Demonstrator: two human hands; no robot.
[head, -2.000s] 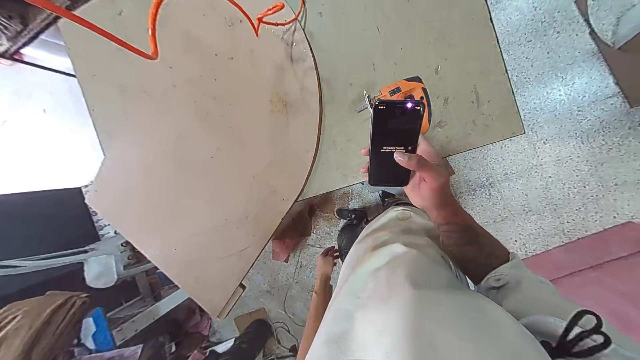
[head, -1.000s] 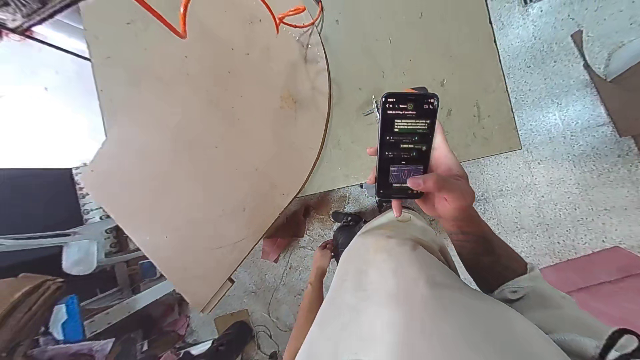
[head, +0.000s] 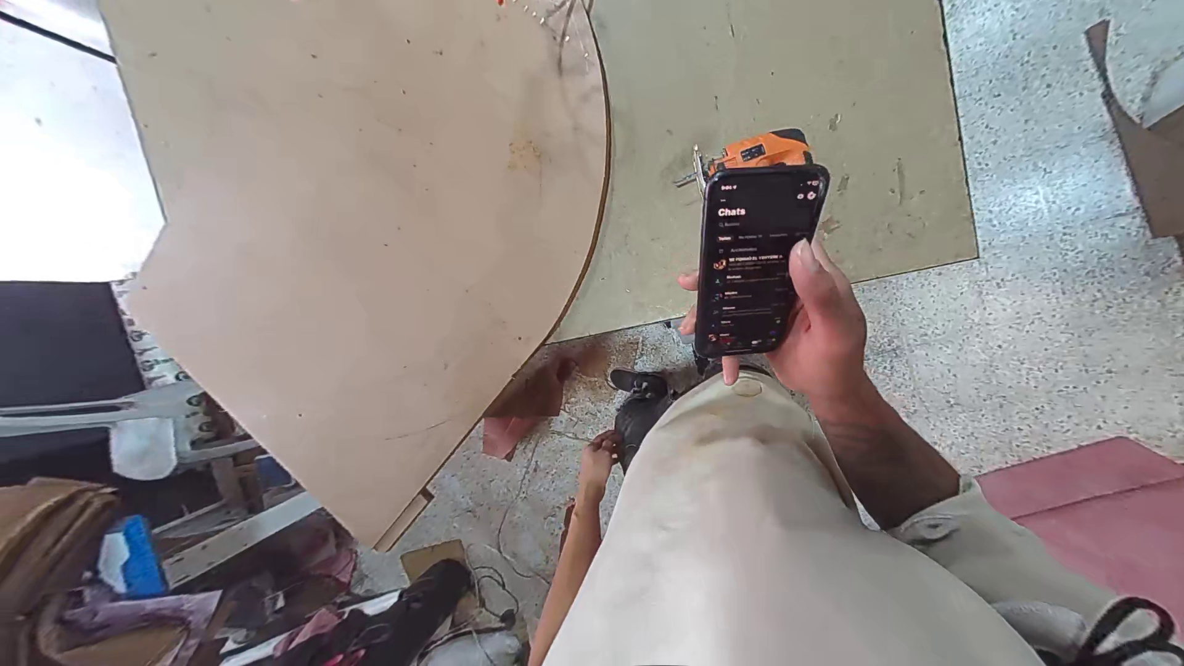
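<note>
My right hand point(head: 823, 324) holds a black smartphone point(head: 758, 268) upright, with the thumb at the screen's right edge and fingertips showing past its left and lower edges. The lit screen shows a dark list with writing. Partly hidden behind the phone's top, an orange and black power tool point(head: 763, 150), apparently a jigsaw, lies on a greenish board point(head: 888, 139). Low beside my beige clothing, my left hand point(head: 601, 453) hangs with bent fingers near a black shoe; whether it holds anything is not clear.
A large pale sheet point(head: 370, 222) with a curved edge overlaps the greenish board. Cardboard point(head: 55, 546), cables and scraps clutter the lower left. Pink material point(head: 1091, 509) lies on the speckled floor point(head: 1036, 351) at right, with brown sheet pieces point(head: 1142, 157) at upper right.
The phone's screen has gone from mostly dark to a message view, then to a list. My right thumb has moved from over the screen to its right edge.
</note>
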